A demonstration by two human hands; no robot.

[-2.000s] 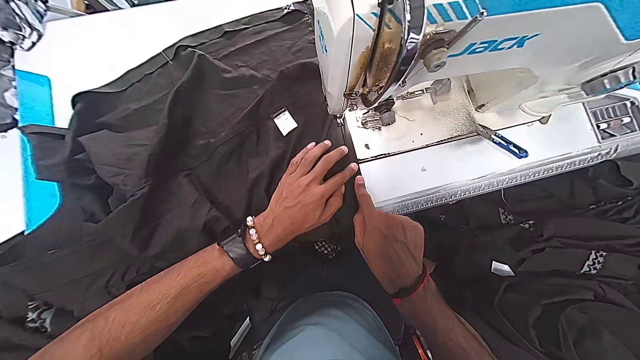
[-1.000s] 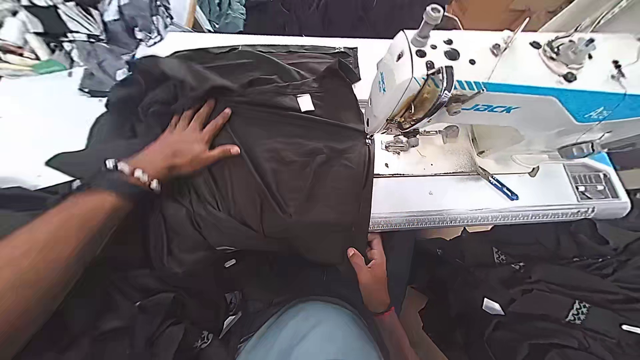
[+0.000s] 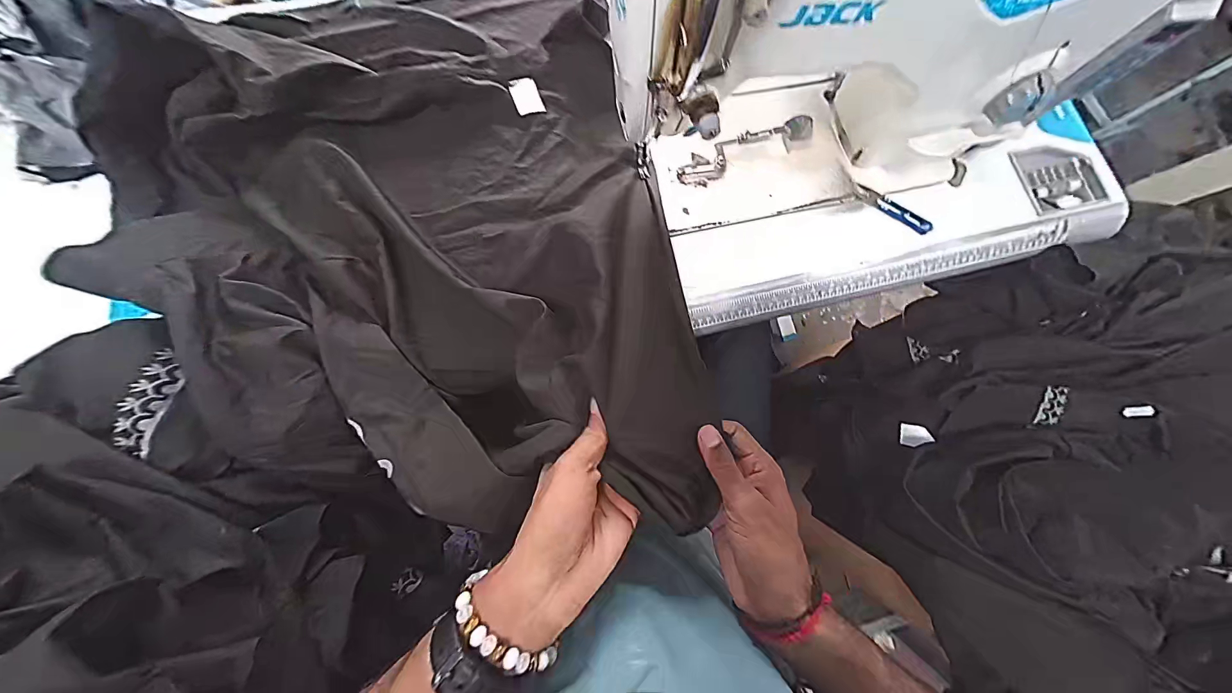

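Dark fabric [image 3: 452, 241] spreads over the machine bed's left side and hangs toward my lap. My left hand [image 3: 577, 525] pinches a fold of it near the lower edge, thumb on top. To its right, my right hand [image 3: 756, 520] grips the fabric's right edge between thumb and fingers. Up along that edge stands a white Jack sewing machine [image 3: 924, 38], its needle area [image 3: 645, 159] beside the cloth. A small white label [image 3: 526, 96] lies on the fabric's upper part.
Blue-handled thread snips [image 3: 895, 210] rest on the machine bed [image 3: 789, 255], above a ruler strip [image 3: 866, 274]. More dark garments [image 3: 1011, 481] with patterned patches are heaped at right, and others [image 3: 115, 539] at lower left. Grey cloth [image 3: 43, 96] lies at the upper left.
My left hand has come from the fabric's upper left down to its lower edge and now pinches it. The fabric's lower part reaches down toward my lap. The view has moved closer.
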